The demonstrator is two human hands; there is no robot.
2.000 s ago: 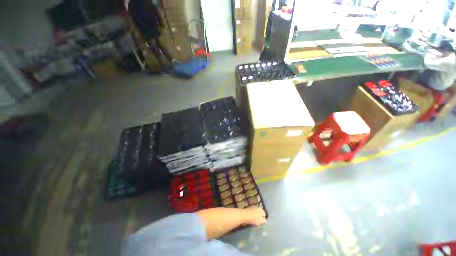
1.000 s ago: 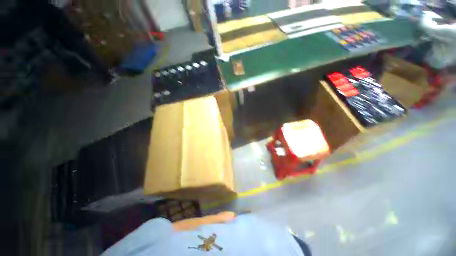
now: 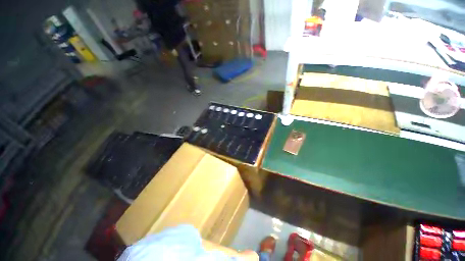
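Observation:
My left arm in a light blue sleeve reaches in from the bottom edge. My left hand (image 3: 243, 254) is blurred and cut off by that edge, so what it holds is hidden. Nearest in front stands a closed brown carton (image 3: 176, 196), just beyond the sleeve. Behind it a black tray (image 3: 232, 137) with white round dots along its far side rests on another carton against the bench end. My right hand cannot be made out. A small blurred skin-toned shape at the bottom edge is unclear.
A rose-gold smartphone (image 3: 294, 142) lies on the green bench surface (image 3: 357, 163). A pink fan (image 3: 440, 98) is at the right. Black trays (image 3: 135, 160) are stacked left. Red pieces (image 3: 431, 242) fill a tray lower right. A red stool (image 3: 298, 248) is cut off. A person (image 3: 168, 30) stands behind.
The view has swung towards the bench end, which now looks larger. The gold pieces' tray and red pieces' tray on the floor have left clear view. My left hand has dropped to the bottom edge.

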